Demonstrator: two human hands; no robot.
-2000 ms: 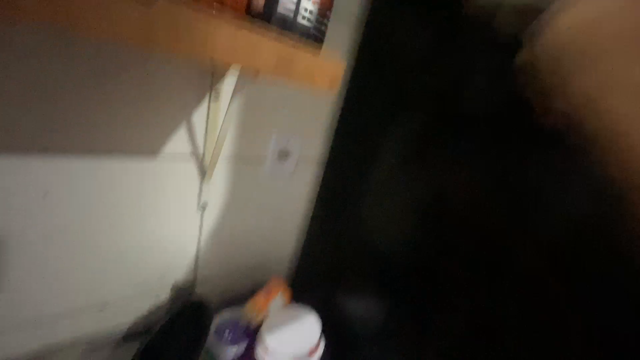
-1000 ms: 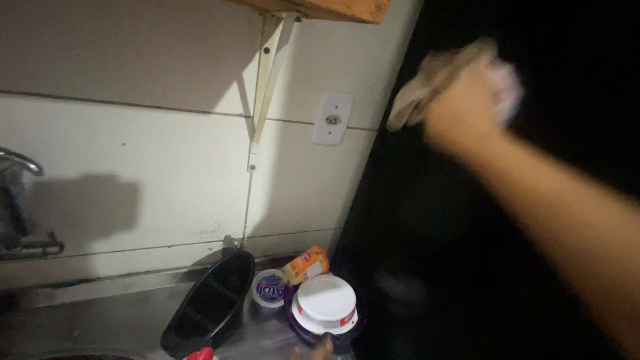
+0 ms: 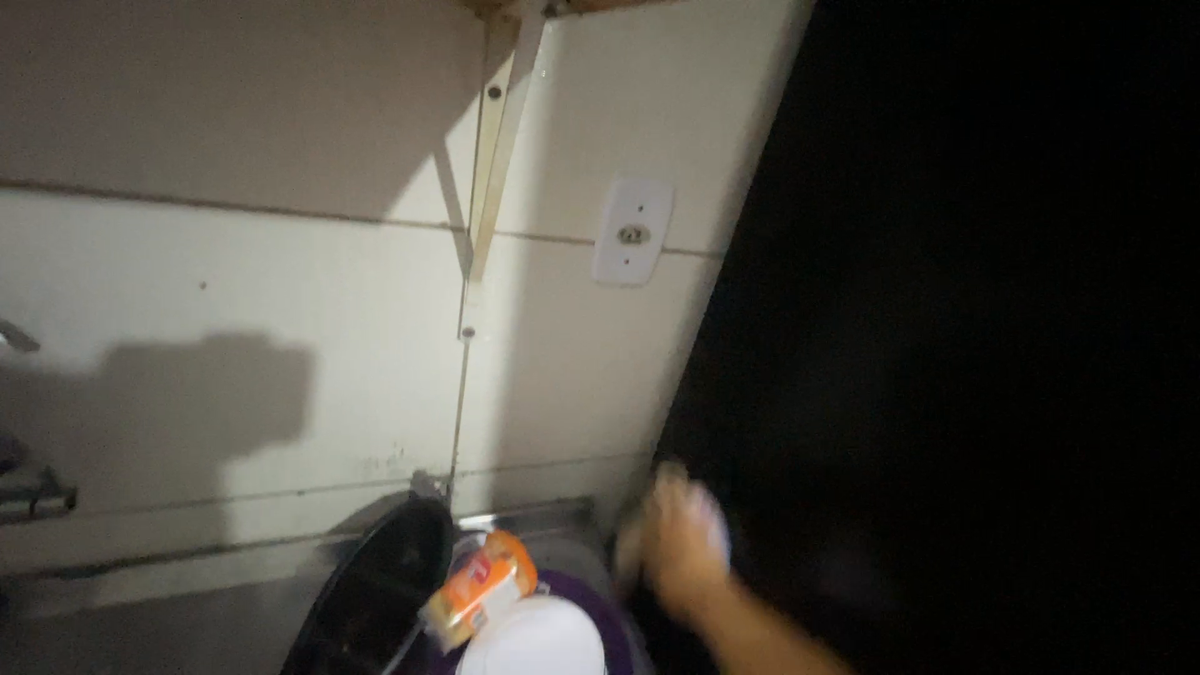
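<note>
My right hand (image 3: 689,553), blurred, is low at the right of centre, shut on a pale cloth (image 3: 630,553) held against or close to a large dark surface (image 3: 900,309). Just left of the hand are a white round lid or container (image 3: 539,642), a purple container (image 3: 595,600) partly beneath it, and an orange-and-clear packet (image 3: 483,586). A black oblong basin (image 3: 380,586) leans beside the packet. My left hand is not in view.
A white wall socket (image 3: 633,234) sits on the tiled wall (image 3: 281,291), right of a metal shelf bracket (image 3: 492,150). Part of a tap (image 3: 37,497) shows at the left edge, above a metal sink counter (image 3: 169,628).
My right hand has moved down the dark surface with the cloth, from high on it to beside the containers. The view has shifted.
</note>
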